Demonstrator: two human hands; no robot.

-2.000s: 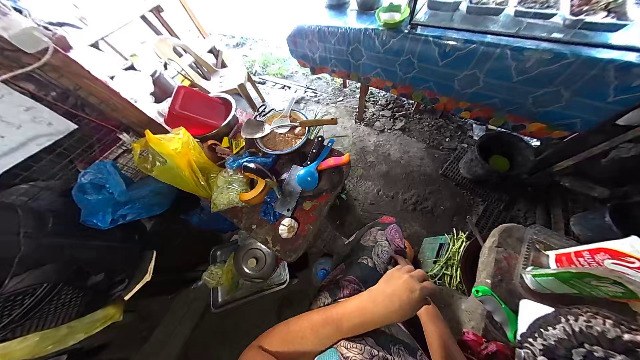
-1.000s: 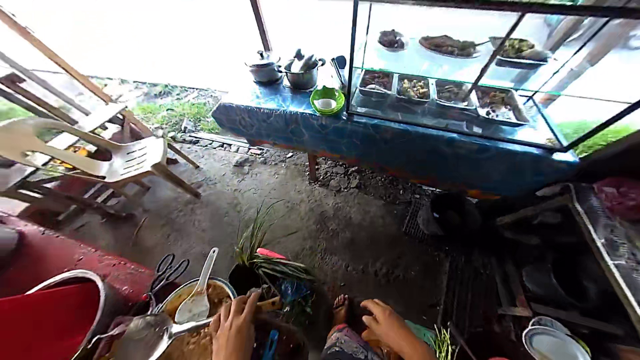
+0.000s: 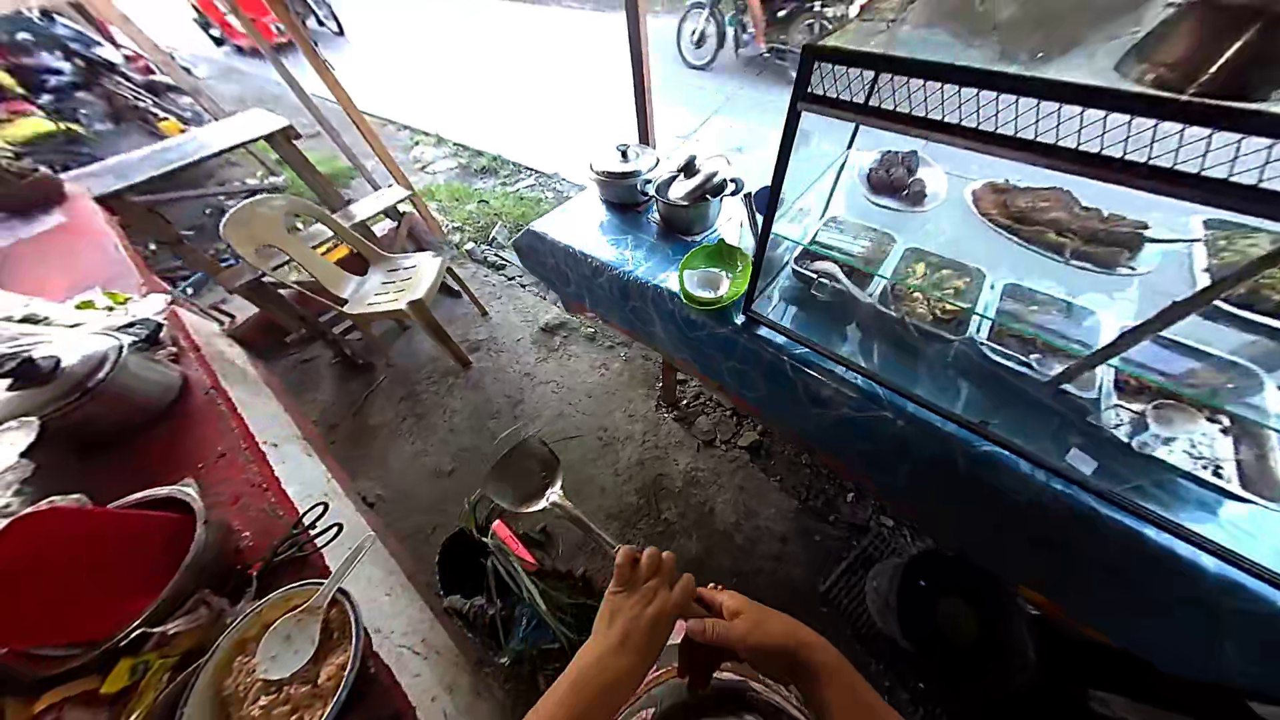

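Observation:
My left hand point(image 3: 645, 605) grips the handle of a metal cooking turner point(image 3: 527, 475), whose broad blade points up and to the left over the dirt floor. Close beside it, my right hand point(image 3: 745, 630) has its fingers curled at the handle's lower end; whether it grips the handle is hard to see. At the lower left, a metal bowl point(image 3: 357, 650) holds a brownish food mixture point(image 3: 285, 690) with a pale serving spoon point(image 3: 292, 640) resting in it. Black-handled scissors point(image 3: 305, 535) lie behind the bowl. Part of a round container shows below my hands.
A red-topped counter point(image 3: 225, 480) with a lidded pot point(image 3: 90, 380) runs along the left. A plastic chair point(image 3: 385, 280) stands beyond it. Ahead, a blue-covered table point(image 3: 620, 270) bears pots, a green bowl point(image 3: 735, 262) and a glass food case point(image 3: 900, 345). A black bin point(image 3: 465, 565) stands on the floor.
The turner, lying across the food bowl one second ago, is now lifted in my left hand. My hands have come together. The view has swung considerably since the earliest frame.

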